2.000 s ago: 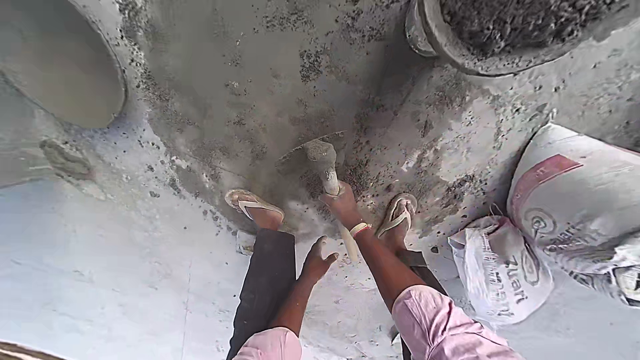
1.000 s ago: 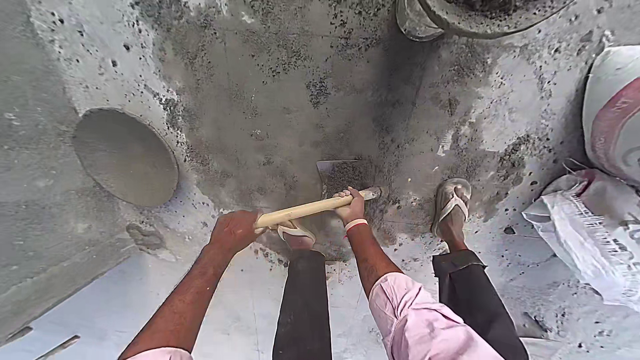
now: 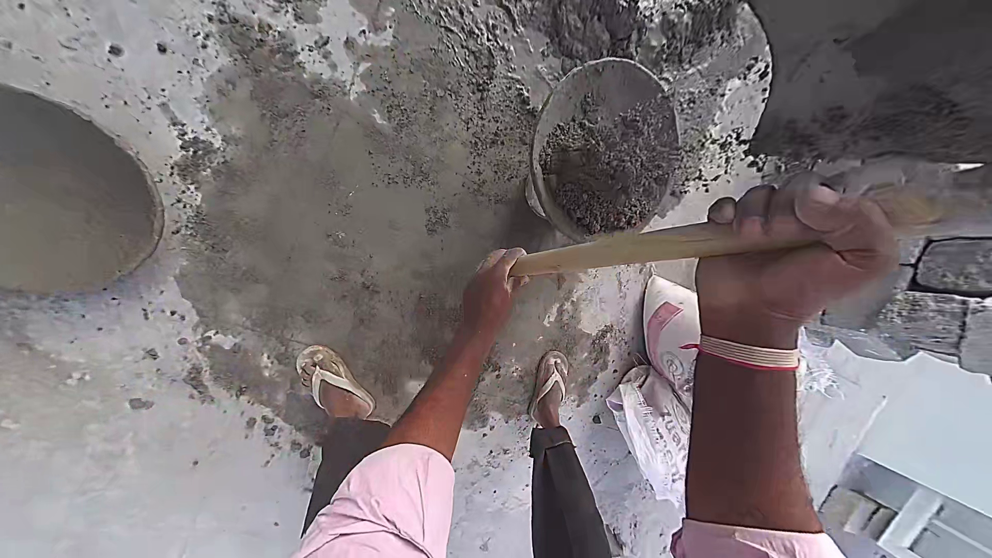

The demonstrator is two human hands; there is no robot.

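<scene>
A long wooden handle [image 3: 620,249] runs across the view, its right part raised close to the camera. My left hand [image 3: 492,291] grips its lower left end above the floor. High at the right, my right hand [image 3: 806,240] is closed around the handle, with a banded bracelet on the wrist. Past that hand the tool is blurred, and its head cannot be made out. Behind the handle stands a round tub [image 3: 608,155] holding dark, crumbly mix.
At the left edge lies a large round pan [image 3: 70,194]. A big dark, curved surface [image 3: 876,77] fills the upper right. White sacks [image 3: 659,418] slump right of my sandalled feet. Paving blocks [image 3: 953,267] show at the right edge. Dark crumbs dot the wet concrete floor [image 3: 349,194].
The handle has risen from low over the floor near my feet, its right end now up at the right with my right hand. The view has shifted.
</scene>
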